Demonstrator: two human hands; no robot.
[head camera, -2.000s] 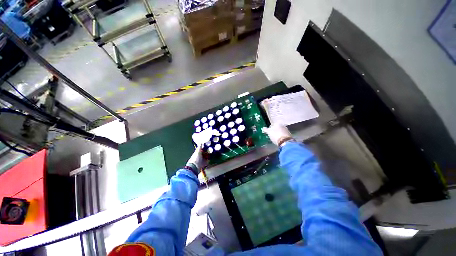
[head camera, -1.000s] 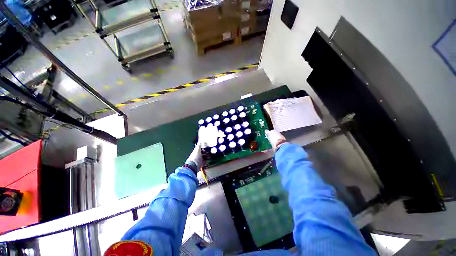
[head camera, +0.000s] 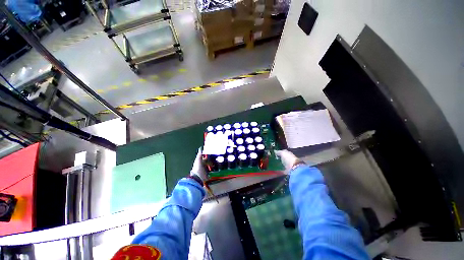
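Observation:
A green circuit board (head camera: 272, 161) crowded with pale-topped dark capacitors (head camera: 248, 147) is over the front edge of the green-matted bench. A small white paper (head camera: 215, 143) lies on the capacitors at its left. My left hand (head camera: 200, 165), gloved, grips the board's left edge. My right hand (head camera: 288, 158), gloved, holds its right edge. Below, a pale-green template (head camera: 272, 228) covers another board in a black carrier (head camera: 244, 223), partly hidden by my right sleeve.
Another pale-green template (head camera: 138, 182) lies on the green mat (head camera: 180, 137) at left. Written paper sheets (head camera: 309, 128) lie at right. A conveyor rail (head camera: 76, 223) and a red box (head camera: 19, 188) are at left. A white machine wall with a black panel stands at right.
The board's front edge now shows, with a red line along it, and the capacitors' sides are more visible. Both hands stay on the board. The view has shifted slightly.

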